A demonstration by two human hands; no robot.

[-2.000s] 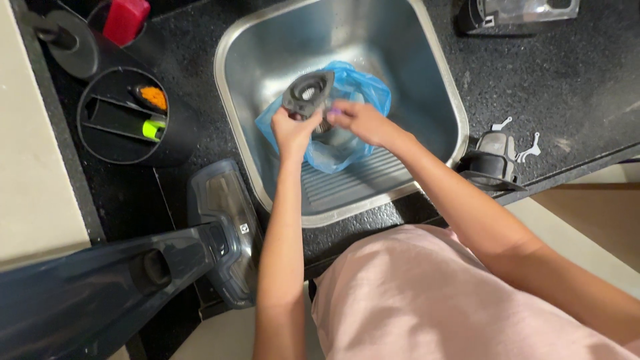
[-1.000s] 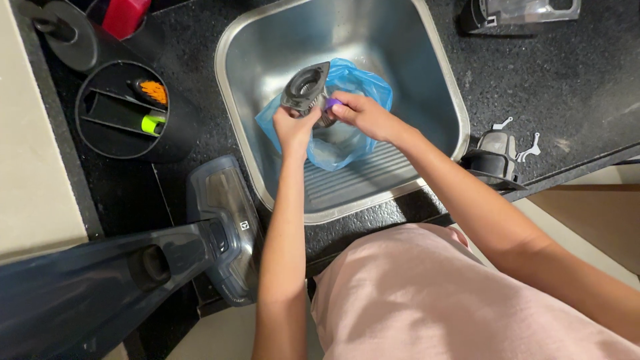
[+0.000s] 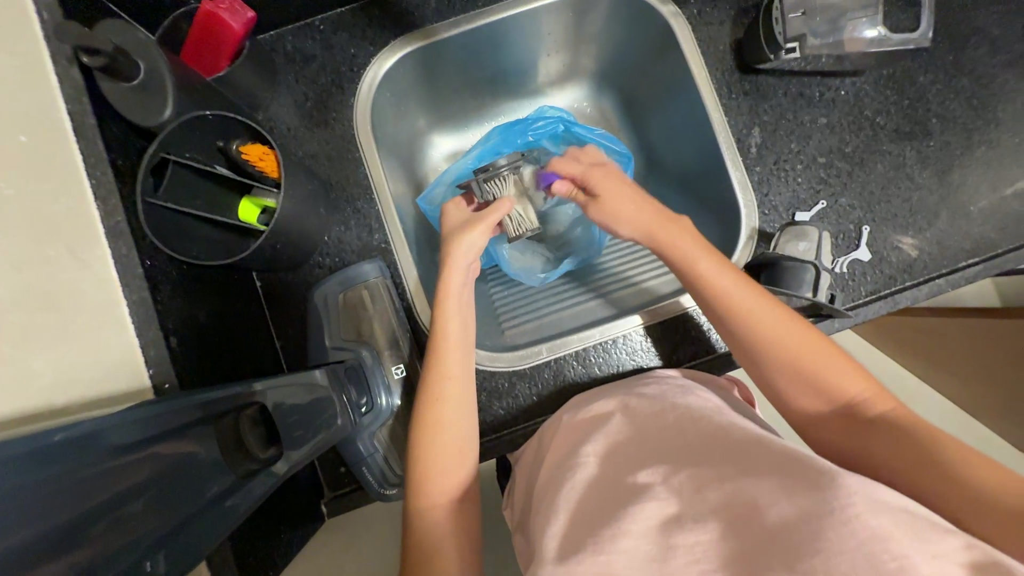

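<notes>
My left hand (image 3: 474, 228) grips a pleated vacuum filter (image 3: 506, 196) with a dark rim, its grey-white folds turned up. Just right of it, my right hand (image 3: 596, 190) is closed on a small purple-handled tool (image 3: 548, 180); the tool's working end is blurred and I cannot tell its kind. Both hands are over an opened blue plastic bag (image 3: 552, 124), which lies in the stainless steel sink (image 3: 640, 320). Greyish matter shows inside the bag.
A vacuum floor-washer head (image 3: 376, 320) stands left of the sink. Beyond it are a black round holder (image 3: 208, 256) with brushes and a red block (image 3: 218, 36). Right of the sink lie a clear tank (image 3: 848, 28), a grey-black part (image 3: 800, 264) and small grey clips (image 3: 856, 250).
The filter has been tilted in my left hand, so its pleated side now shows where its dark ringed end showed before. My right hand has lifted slightly away from it.
</notes>
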